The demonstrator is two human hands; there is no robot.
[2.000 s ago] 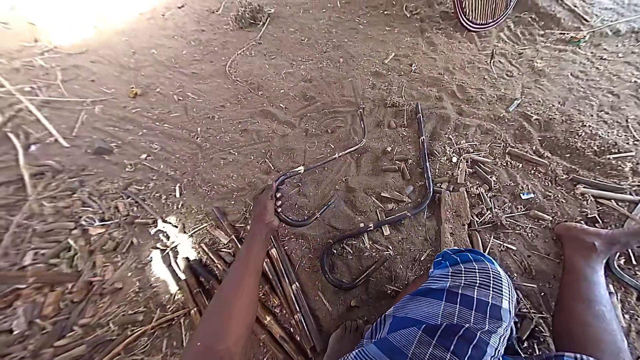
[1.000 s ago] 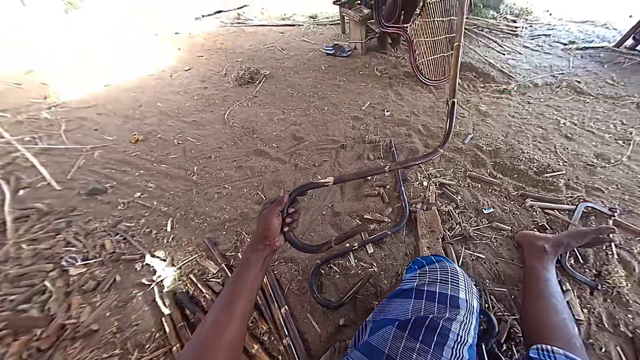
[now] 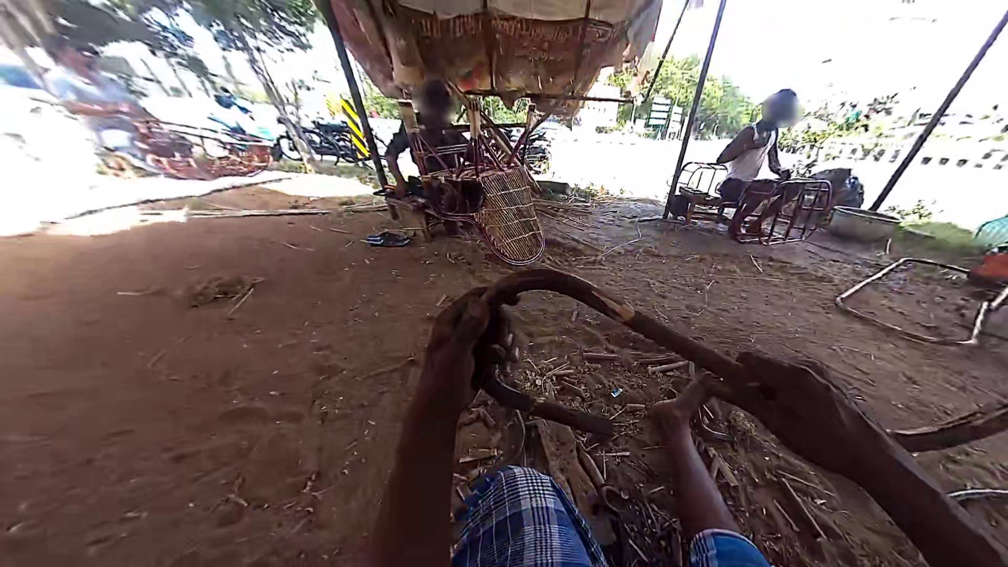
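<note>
A bent cane pole (image 3: 685, 340), dark brown with a pale scraped band, is raised in front of me above my knees. My left hand (image 3: 470, 339) grips it at its curved hook, whose short end points down to the right. My right hand (image 3: 795, 394) is closed around the straighter stretch, and the pole runs on past it to the right edge. Below the pole lies a wooden board (image 3: 563, 465) on the ground among cane offcuts, close to my knee and bare foot.
Ahead, a person sits behind a woven cane chair piece (image 3: 512, 216) under a tarpaulin (image 3: 504, 47). Another person sits at the right by a cane frame (image 3: 799, 209). A bent frame (image 3: 906, 299) lies on the ground at right. Sandals (image 3: 387, 239) and thin upright poles stand farther off.
The bent cane has come up off the ground. My right hand, not visible before, now holds it along with my left. The view has tilted up strongly.
</note>
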